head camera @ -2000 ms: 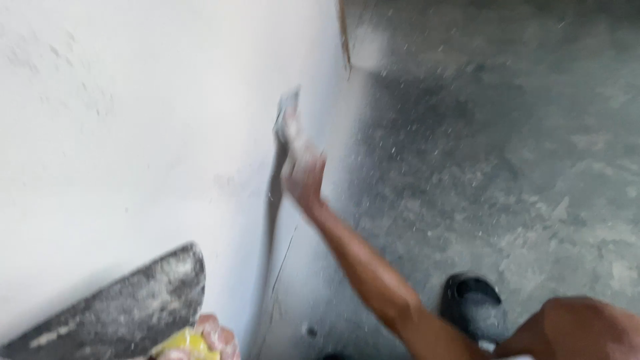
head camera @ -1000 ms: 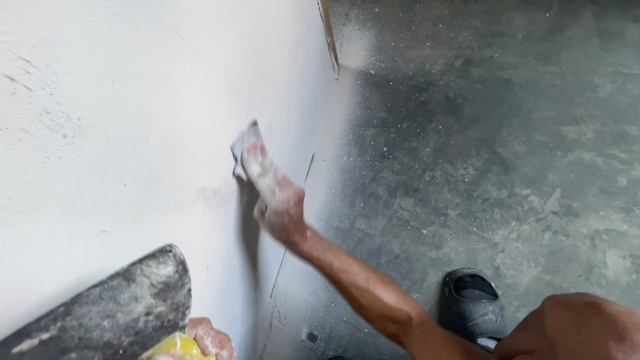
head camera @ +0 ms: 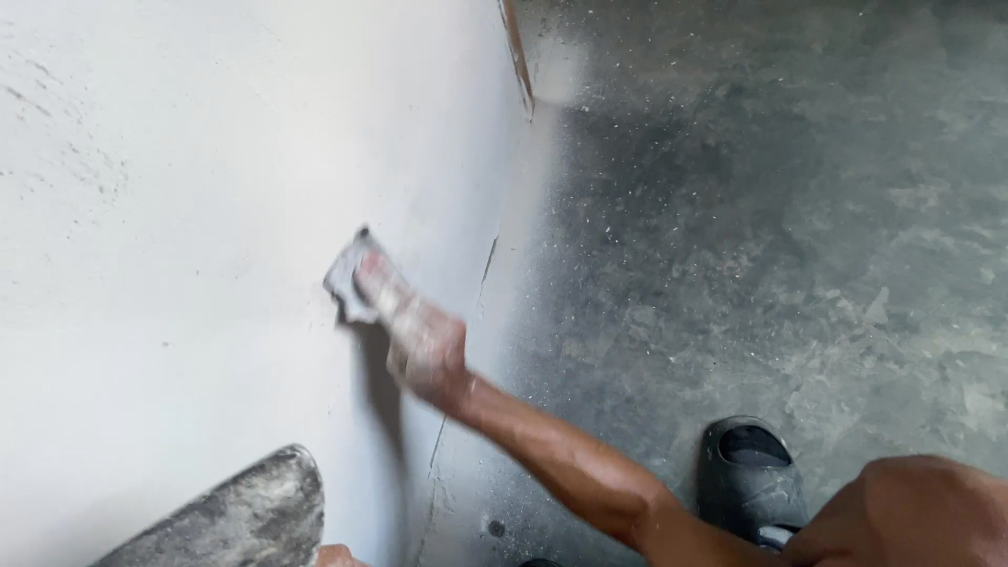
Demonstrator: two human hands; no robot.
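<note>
My right hand (head camera: 421,335), dusted white, is closed around a small flat putty knife (head camera: 350,279), its blade against the lower part of a white wall (head camera: 197,197). A finger lies along the tool, and hand and tool are slightly blurred. At the bottom left, a dark, white-smeared board (head camera: 236,516) with a rounded end slants in front of the wall. Only a bit of my left hand (head camera: 339,556) shows at the bottom edge beside that board; its grip is cut off by the frame.
The grey concrete floor (head camera: 772,260) has white specks and dust along the wall's base. A brown strip (head camera: 516,55) runs down at the top. My black shoe (head camera: 752,480) and bare knee (head camera: 906,512) are at the lower right.
My right hand has moved lower and to the left with the putty knife since the oldest frame. The yellow thing in my left hand has dropped out of view.
</note>
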